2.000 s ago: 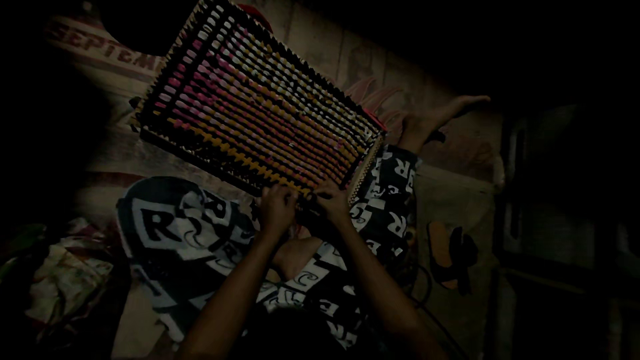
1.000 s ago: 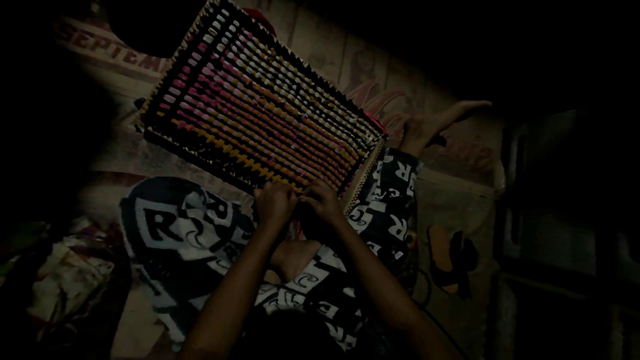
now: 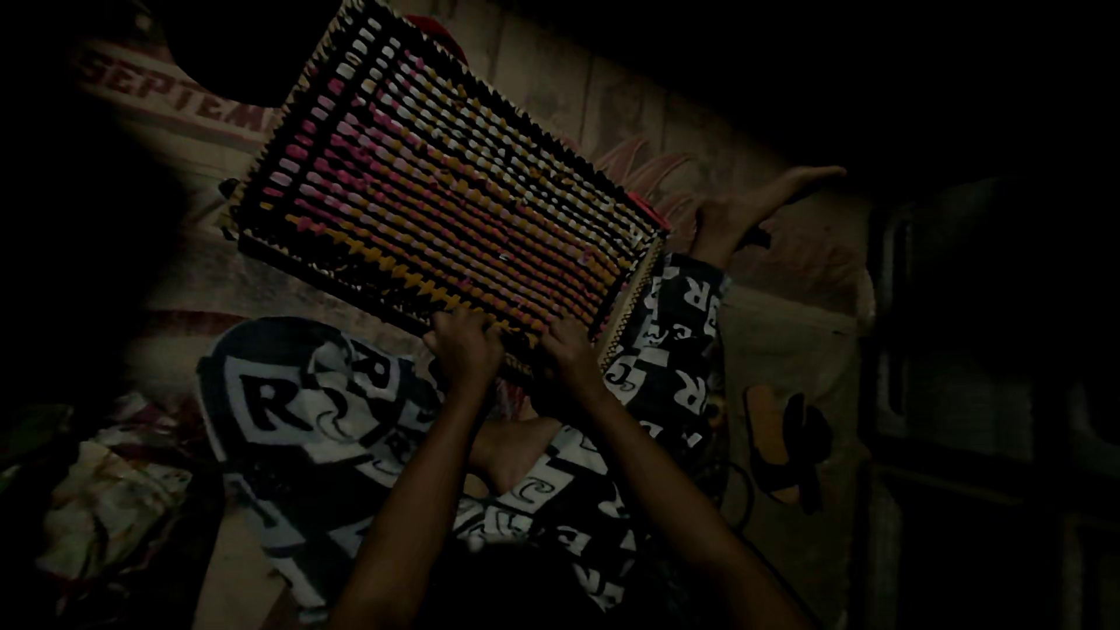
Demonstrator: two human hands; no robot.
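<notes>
A rectangular woven mat (image 3: 455, 184) with black, white, pink and yellow-orange strips lies tilted across a frame, over my patterned trousers (image 3: 306, 402). At its near edge, my left hand (image 3: 466, 346) has its fingers bent over the yellow-orange strips. A short way to the right, my right hand (image 3: 570, 352) touches the same edge near the mat's lower right corner. The fingertips of both hands are dark and partly hidden, so whether they pinch a strip is not clear.
My bare foot (image 3: 770, 201) extends at the upper right. Sandals (image 3: 774, 442) and a dark cord lie right of my leg. Crumpled cloth or plastic (image 3: 114, 507) is at the lower left. A printed sheet (image 3: 175, 96) covers the floor behind the mat. Dark furniture-like shapes stand at the right.
Both hands stay at the mat's near edge. My right hand has shifted a little to the right, widening the gap between the hands since one second ago.
</notes>
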